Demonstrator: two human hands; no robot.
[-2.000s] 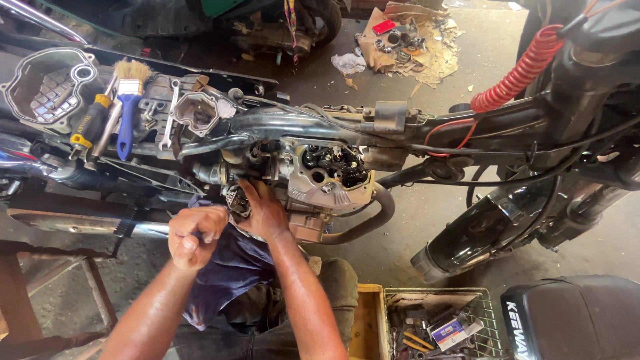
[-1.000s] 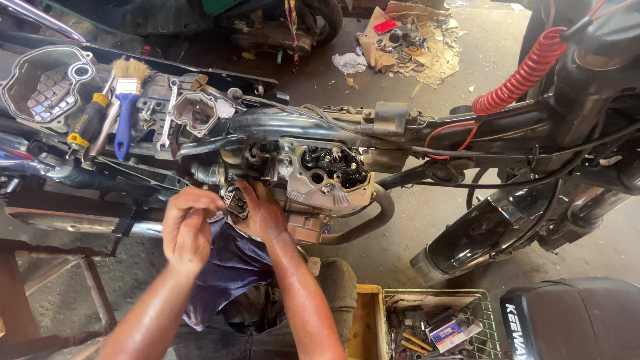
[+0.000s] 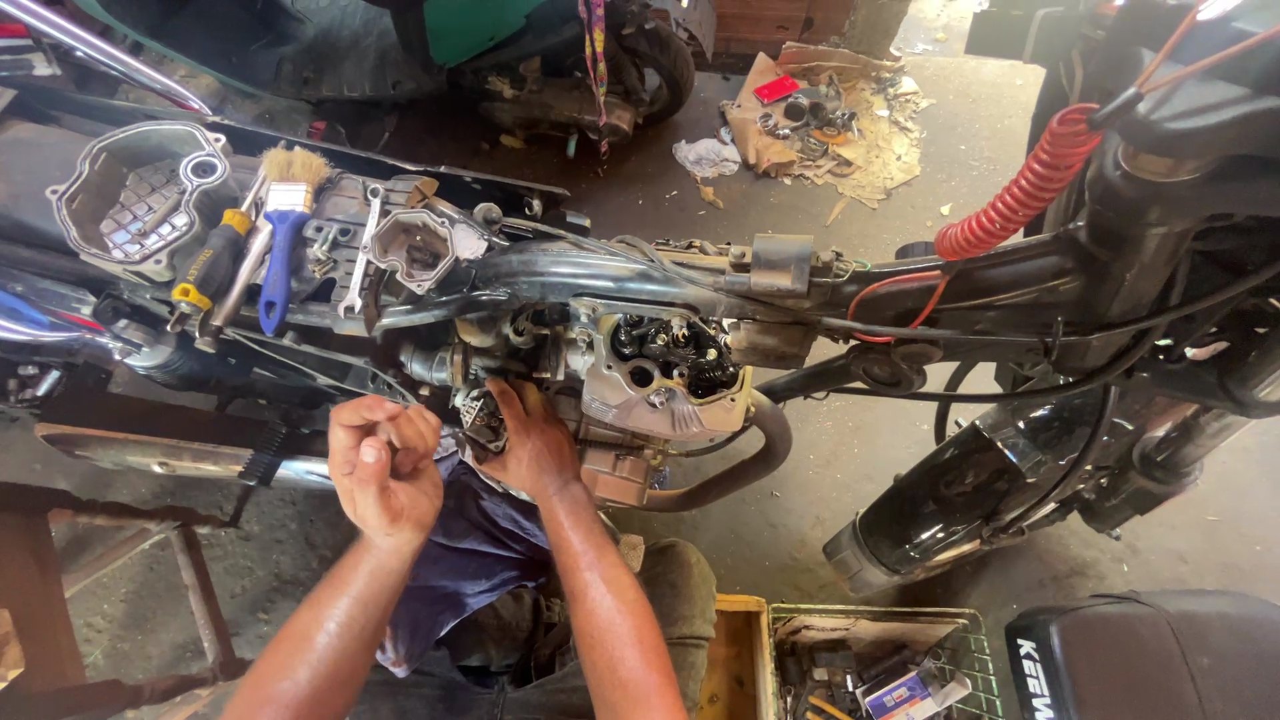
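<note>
My right hand (image 3: 530, 440) grips a small metal engine part (image 3: 483, 420), fingers over its top and right side, beside the motorcycle engine. Close to its left, my left hand (image 3: 385, 465) is raised with curled fingers; whether it holds a thin tool is unclear. To the right of my hands is the cylinder head (image 3: 665, 385), its valve gear exposed and dark with oil. A metal intake pipe (image 3: 430, 365) lies just above and between the hands. Dark blue cloth (image 3: 470, 560) hangs below them.
On the frame at left rest an engine cover (image 3: 135, 255), a yellow-black screwdriver (image 3: 213, 260), a blue-handled brush (image 3: 287, 250), a combination wrench (image 3: 362, 250) and a small metal cover (image 3: 380, 245). Parts lie on cardboard (image 3: 760, 140) on the floor. A wire basket (image 3: 985, 650) stands lower right.
My left hand has turned and shifted beside the small part, moving nearer one second ago and now back to the left with fingers curled. My right hand has stayed on the part.
</note>
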